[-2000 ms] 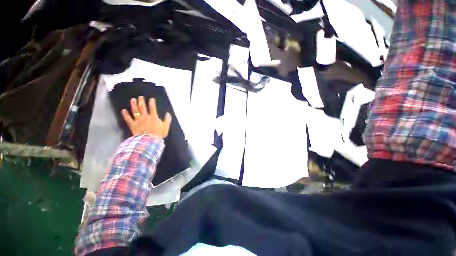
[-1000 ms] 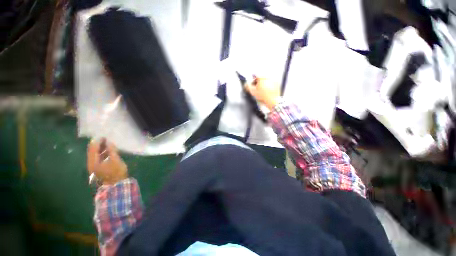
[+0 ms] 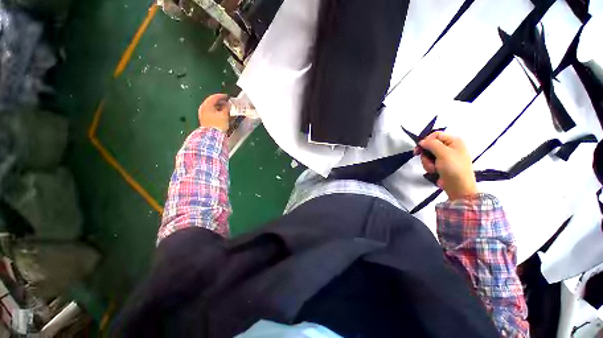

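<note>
A dark cut-panel stack (image 3: 357, 72), long and narrow, lies on white paper (image 3: 281, 63) at the near table edge, with a thin white edge at its lower end. My left hand (image 3: 215, 112) is off the table edge at the left, over the green floor, with its fingers closed on a small white ticket (image 3: 242, 107). My right hand (image 3: 448, 162) is over the white paper right of the stack. Its fingers pinch a small dark pointed piece, cloth strip or snips, I cannot tell which (image 3: 426, 132).
Narrow black strips (image 3: 539, 63) lie across white paper pieces (image 3: 502, 142) at the right. Scraps (image 3: 225, 23) hang at the table's left edge. Plastic-wrapped piles (image 3: 40, 191) stand on the green floor (image 3: 142, 119) at far left, beyond an orange line.
The view has turned left and down toward the floor. My left hand has come off the dark stack and now holds the white ticket. My right hand has come into view with the dark piece.
</note>
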